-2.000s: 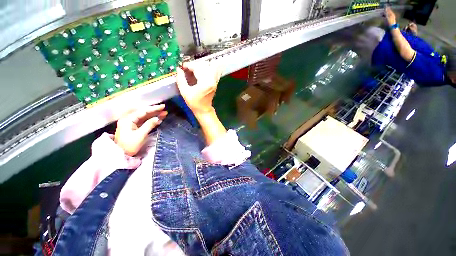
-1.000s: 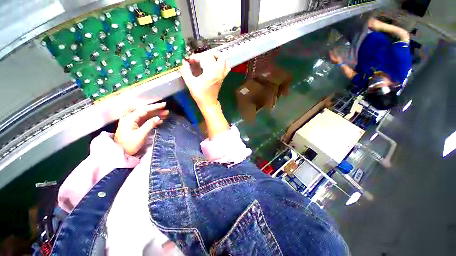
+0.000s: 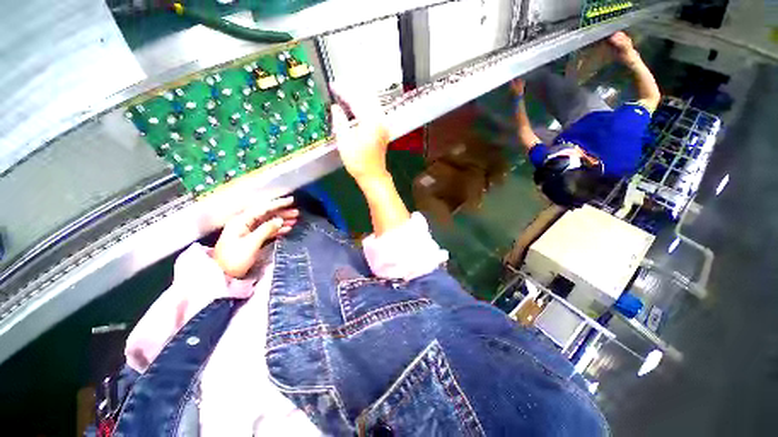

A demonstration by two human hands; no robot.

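A green PCB panel [image 3: 239, 124] lies on the conveyor rail [image 3: 281, 177]. It bears many small parts and two yellow-and-black transformers [image 3: 297, 68] near its far right corner. My right hand [image 3: 362, 141] lies over the rail at the panel's right edge, fingers pointing away from me and partly blurred. No part shows in it; whether it touches the panel is unclear. My left hand [image 3: 252, 237] is below the rail's near side, close to my jacket, fingers apart and empty.
A pale sheet [image 3: 64, 68] and a green mat [image 3: 158, 30] with a dark green curved thing lie behind the rail. Another panel [image 3: 607, 12] is farther along. A person in blue [image 3: 597, 145] works at the line. Cartons [image 3: 452, 183] and a white box [image 3: 589, 252] stand right.
The view has shifted, showing more of the area behind the rail. My right hand has straightened from a curled pose and reaches farther over the rail. The other person has moved. The transformers look unchanged.
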